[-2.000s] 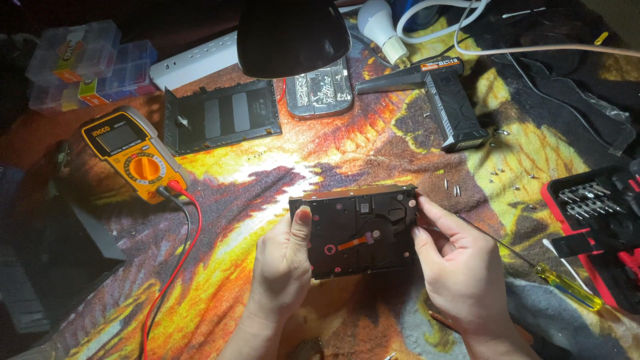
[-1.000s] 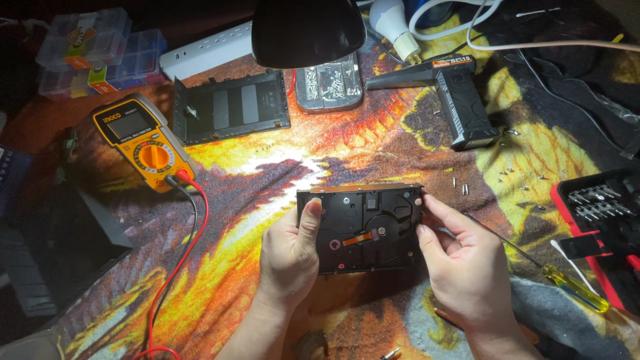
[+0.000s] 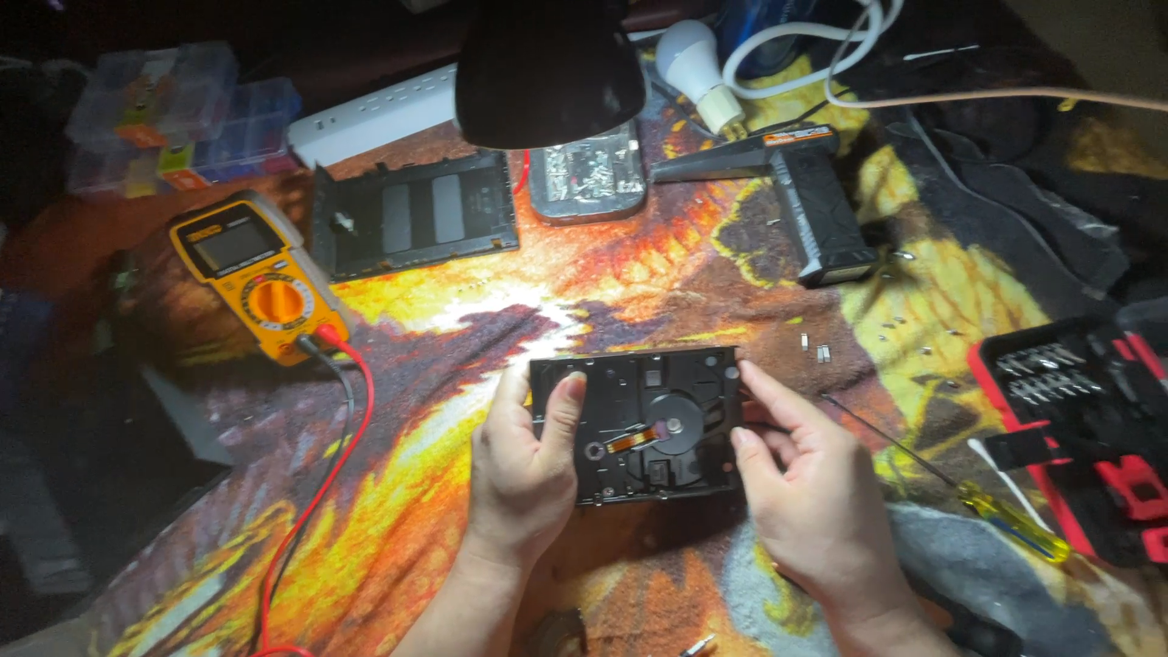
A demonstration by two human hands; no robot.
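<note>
Between my hands is a black hard disk drive [image 3: 611, 392], its underside facing up, with a round spindle hub and a small orange flex cable showing. My left hand [image 3: 529, 465] grips its left edge, thumb on top. At the right edge, the fingertips and thumb of my right hand [image 3: 812, 474] hold the drive. A screwdriver with a yellow transparent handle [image 3: 1013, 522] lies to the right of my right hand. Small metal screws [image 3: 823, 353] are scattered on the patterned cloth beyond that hand.
A yellow multimeter [image 3: 265, 274] with red and black leads lies at left. Behind the drive are a black plastic cover [image 3: 420, 214], a tin of small parts [image 3: 589, 173], a black lamp head [image 3: 550, 73], an LED bulb [image 3: 693, 64] and a power strip [image 3: 374, 114]. A red-black bit case [image 3: 1031, 401] sits right.
Both hands still hold the drive by its two edges. The view has shifted slightly, and no object has plainly been taken up or let go.
</note>
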